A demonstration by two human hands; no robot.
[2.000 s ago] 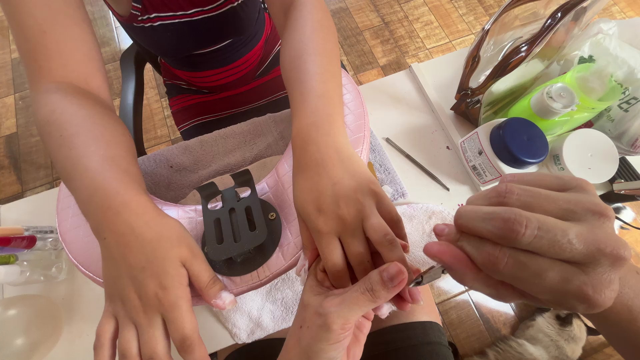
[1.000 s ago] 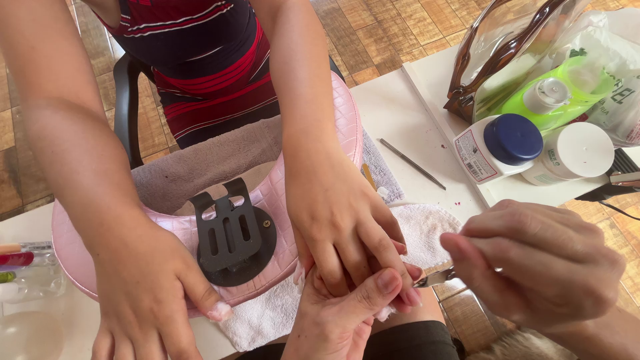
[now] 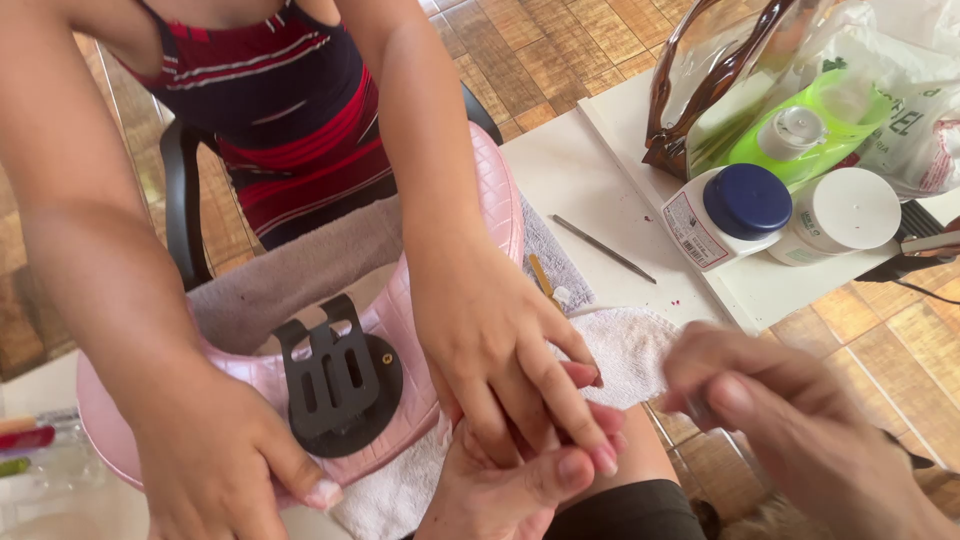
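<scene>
My left hand (image 3: 517, 480) holds the fingers of the other person's hand (image 3: 495, 322), my thumb lying beside a fingertip. To the right, apart from those fingers, my blurred right hand (image 3: 772, 412) is closed around a small metal tool (image 3: 701, 409), mostly hidden by my fingers. The person's other hand (image 3: 210, 457) rests on a pink quilted armrest cushion (image 3: 487, 180), with something white at the thumb tip. Between the person's hands stands a black slotted metal holder (image 3: 330, 382). A white towel (image 3: 626, 349) lies under and beside the held hand.
A thin metal rod-like tool (image 3: 604, 249) lies on the white table (image 3: 540, 165). Further right are a blue-lidded container (image 3: 724, 214), a white-lidded jar (image 3: 844, 214), a green bottle (image 3: 814, 135) and a clear bag with brown handles (image 3: 667, 97). Capped bottles (image 3: 26, 442) stand at far left.
My right hand has moved away from the held fingertips to the right, with the small tool in it. My left hand still holds the person's fingers.
</scene>
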